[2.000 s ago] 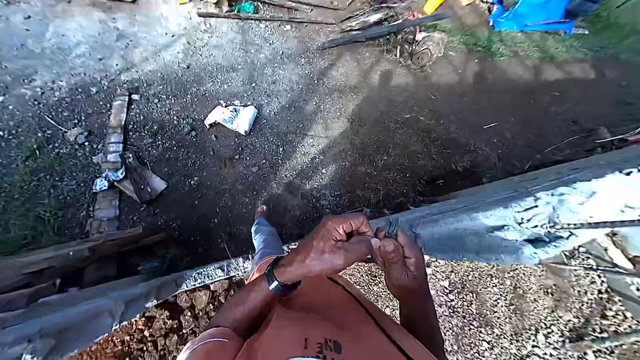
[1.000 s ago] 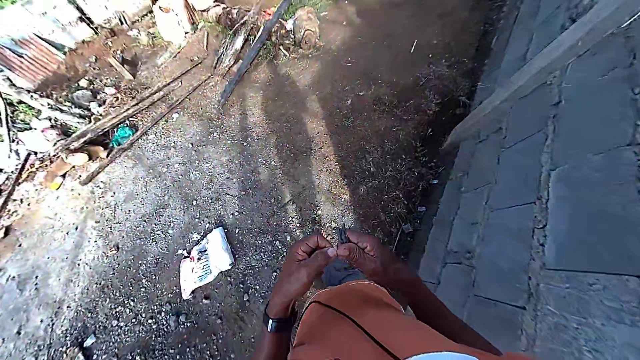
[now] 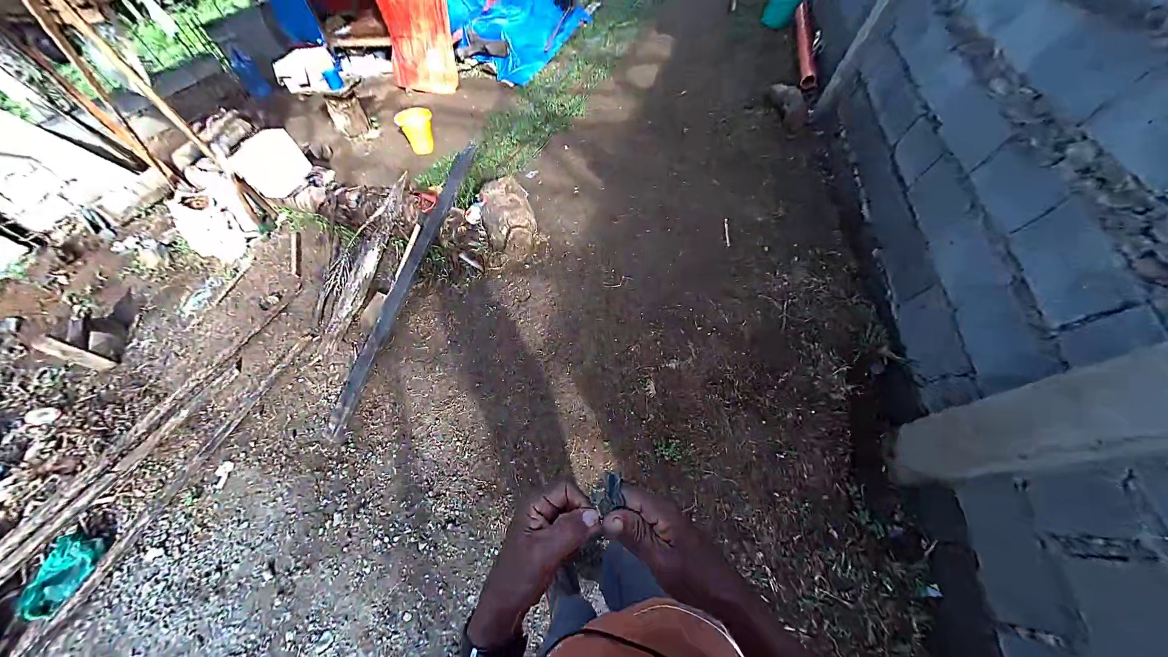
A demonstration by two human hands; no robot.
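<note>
Low in the view, my left hand [image 3: 552, 538] and my right hand [image 3: 652, 534] meet in front of my body, thumbs nearly touching. Between the fingertips is a small dark grey object [image 3: 610, 495], gripped by both hands; its kind is too small to tell. The fingers hide its lower part. A dark band is on my left wrist. Below the hands show my grey-blue trouser legs [image 3: 630, 579] and an orange-brown shirt [image 3: 648, 630].
A concrete block wall [image 3: 1049, 246] with a jutting grey beam [image 3: 1040, 420] runs along the right. Ahead left lie a dark plank [image 3: 397, 301], a log stump [image 3: 508, 217] and long poles [image 3: 155, 456]. Farther off are a yellow bucket [image 3: 416, 130] and a blue tarp [image 3: 525, 36].
The view has swung round toward the yard beside the wall. Both hands stay together at the small dark object. The white bag on the ground has left the view.
</note>
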